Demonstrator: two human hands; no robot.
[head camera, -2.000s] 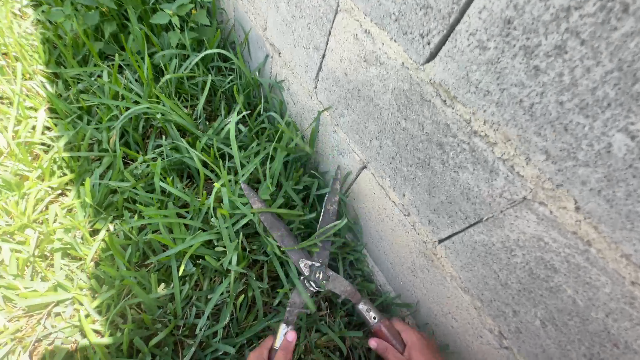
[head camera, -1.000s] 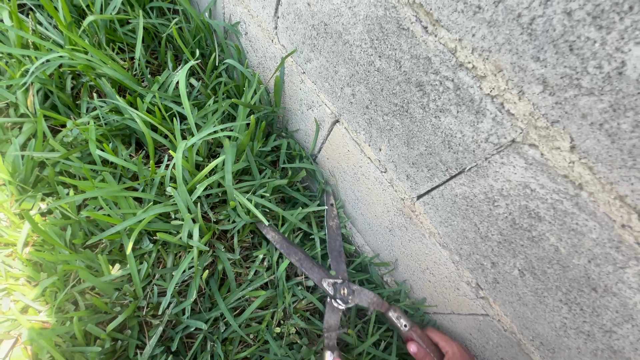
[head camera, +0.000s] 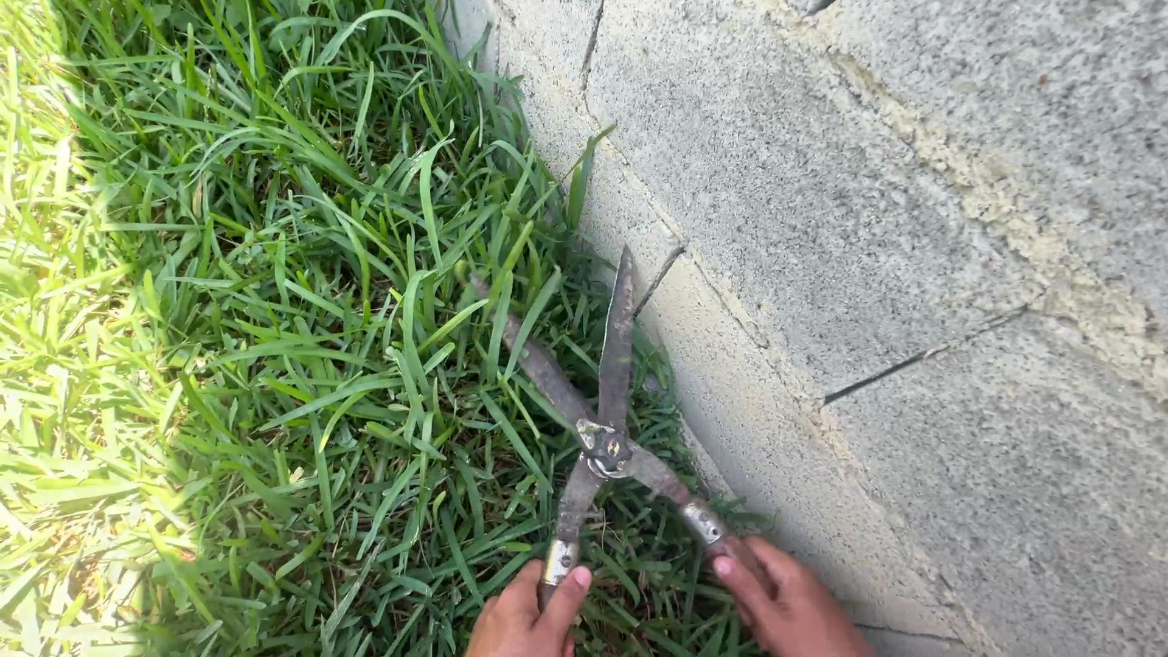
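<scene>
Rusty hedge shears (head camera: 610, 447) lie across the lower middle of the head view, their blades spread in a V that points up the picture. My left hand (head camera: 529, 616) is closed around the left handle, just below its metal ferrule. Around the brown right handle, beside the wall, my right hand (head camera: 789, 598) is closed. The left blade reaches into long green grass (head camera: 365, 347), which partly covers its tip. The right blade's tip stands close to the foot of the wall, with grass blades between and around the two cutting edges.
A grey concrete block wall (head camera: 776, 201) with rough mortar joints and dark cracks runs diagonally along the right side. Grass grows up against its base, a few blades leaning on it. At the far left, a strip of lawn (head camera: 73, 411) is in bright sunlight.
My left hand, out of view except for a fingertip one second ago, now shows on the left handle. The shears' blades are spread wider than one second ago. The view has shifted.
</scene>
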